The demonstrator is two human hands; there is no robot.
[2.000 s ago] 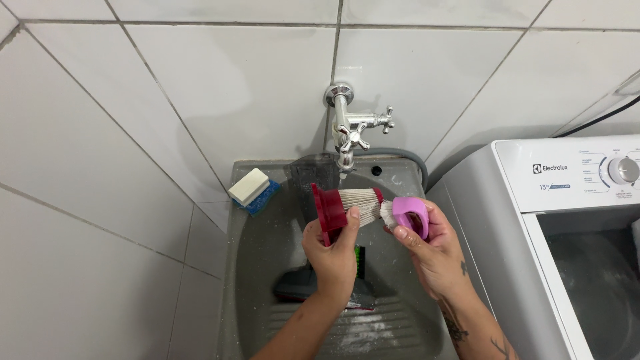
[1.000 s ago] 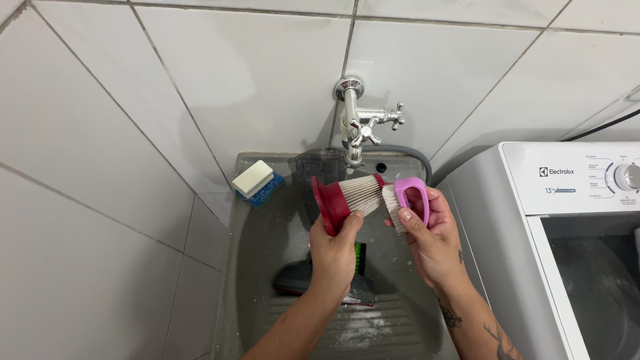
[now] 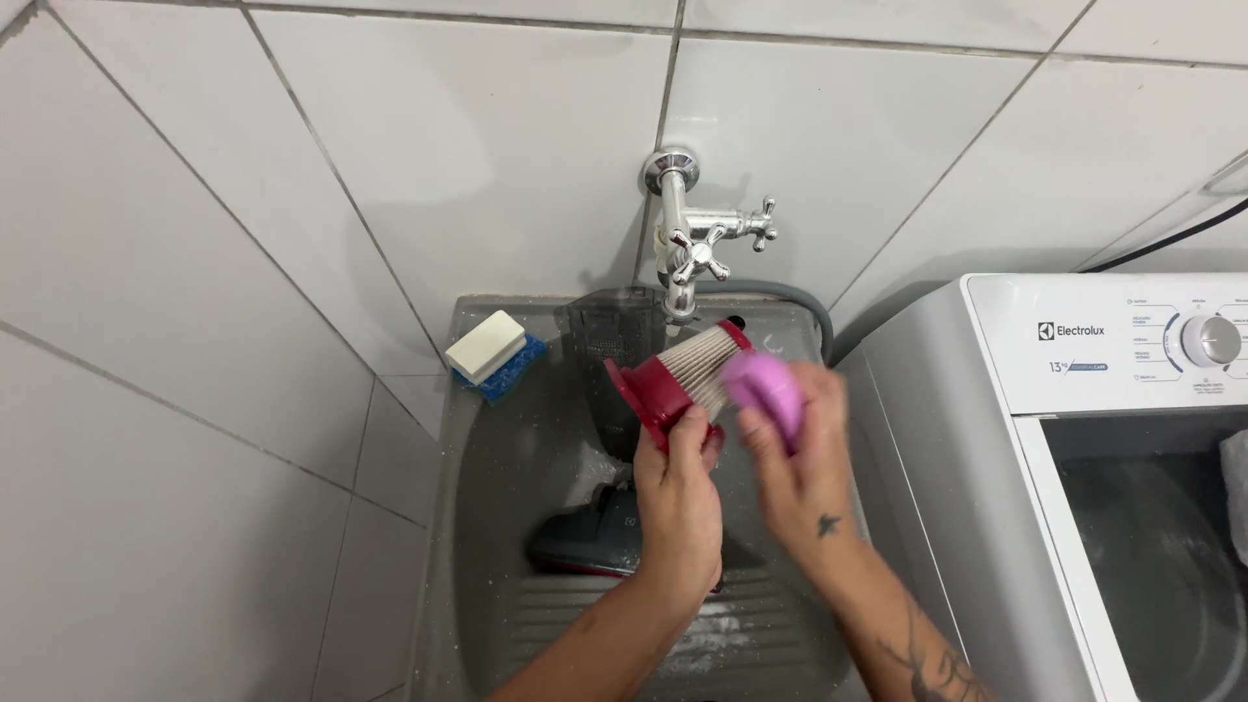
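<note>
My left hand (image 3: 682, 497) grips the red flange of a pleated vacuum cleaner filter (image 3: 697, 366), which tilts up to the right over the laundry sink. In my right hand (image 3: 804, 468) is a pink-handled scrub brush (image 3: 765, 390), blurred, at the filter's pale pleats; its bristles are mostly hidden. Beyond the filter, a dark translucent vacuum dust container (image 3: 609, 341) leans at the sink's back. Below and left of my left hand lies a dark vacuum floor head (image 3: 585, 536), partly covered by that hand.
The grey laundry sink (image 3: 444, 526) has a ribbed washboard at its front. A chrome tap (image 3: 682, 244) juts from the tiled wall above it. White soap (image 3: 486, 346) rests on a blue sponge (image 3: 512, 370) at the back left corner. An Electrolux washing machine (image 3: 994, 370) stands at the right.
The brush was beside the filter's end cap earlier; now it is over the side of the pleats, its handle turned. Both hands keep their hold.
</note>
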